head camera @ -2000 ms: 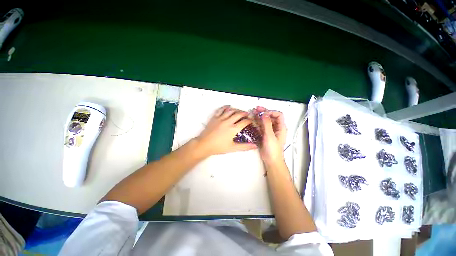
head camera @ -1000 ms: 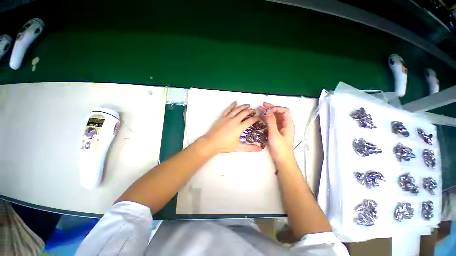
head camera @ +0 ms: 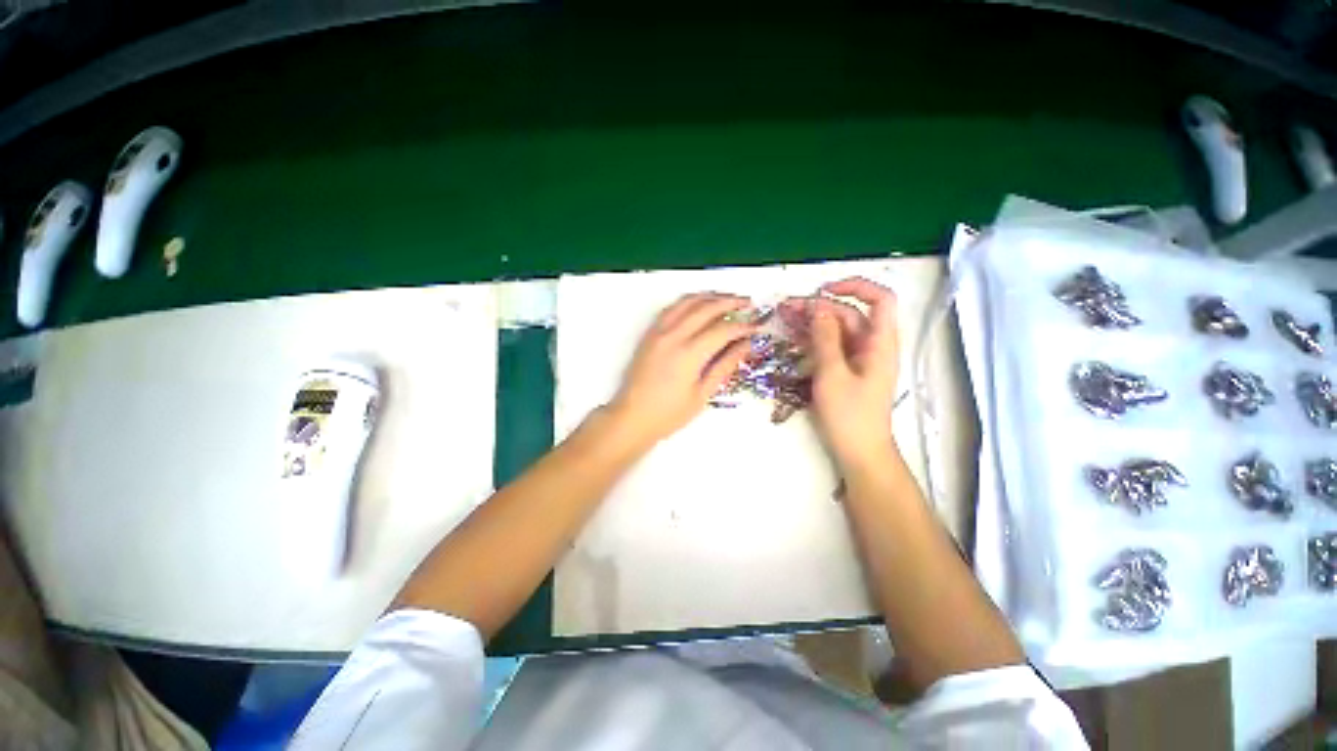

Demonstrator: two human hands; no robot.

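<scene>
A loose pile of small shiny plated parts [head camera: 763, 376] lies on the beige work board [head camera: 704, 543] in front of me. My left hand [head camera: 686, 358] rests at the pile's left side, palm down, fingers bent over its edge. My right hand [head camera: 853, 355] is at the pile's upper right, its thumb and fingers close together. The fingertips of both hands nearly meet above the pile. Something small and pale seems to be between them, too blurred to name. I cannot tell which hand holds it.
A white handheld device [head camera: 332, 455] lies on the left board [head camera: 176, 484]. On the right, a stack of white sheets [head camera: 1026, 440] bears several heaps of plated parts. More white devices and small yellowish pieces [head camera: 173, 255] lie on the green surface [head camera: 660, 147]. A person's clothing shows at lower left.
My hands have opened apart a little and the pile between them now lies spread out and more visible. The view has shifted, so the boards and sheets sit further right.
</scene>
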